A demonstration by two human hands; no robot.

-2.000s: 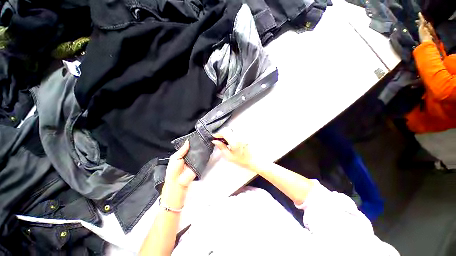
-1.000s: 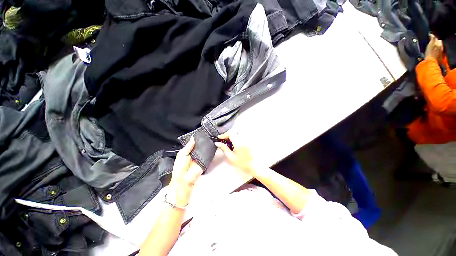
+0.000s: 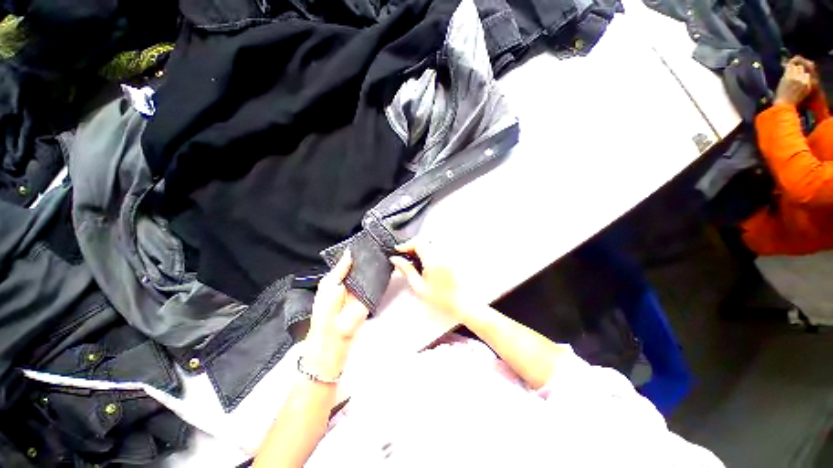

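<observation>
A dark denim jacket (image 3: pixel 283 164) lies spread before me, its plain black panel up and its paler grey inside showing at the sides. My left hand (image 3: pixel 336 306) holds a short stitched denim flap or collar end (image 3: pixel 367 270) between thumb and fingers. My right hand (image 3: pixel 429 279) is at the right edge of that piece, thumb and forefinger close together at the seam. A small dark thing shows at its fingertips; I cannot tell if it is a tool or cloth. The button placket (image 3: pixel 448 175) runs up and right from there.
Dark jackets with brass buttons lie at the left (image 3: pixel 68 311), with a white strip (image 3: pixel 82 379) on them. More dark garments lie along the far side. The white table (image 3: pixel 585 137) has its edge at the right. A person in orange (image 3: pixel 793 169) stands at the far right, hands on dark garments.
The view has shifted slightly. Both hands stay on the same denim piece, which now lies flatter in my left hand than two seconds ago. The person in orange has brought the hands closer together.
</observation>
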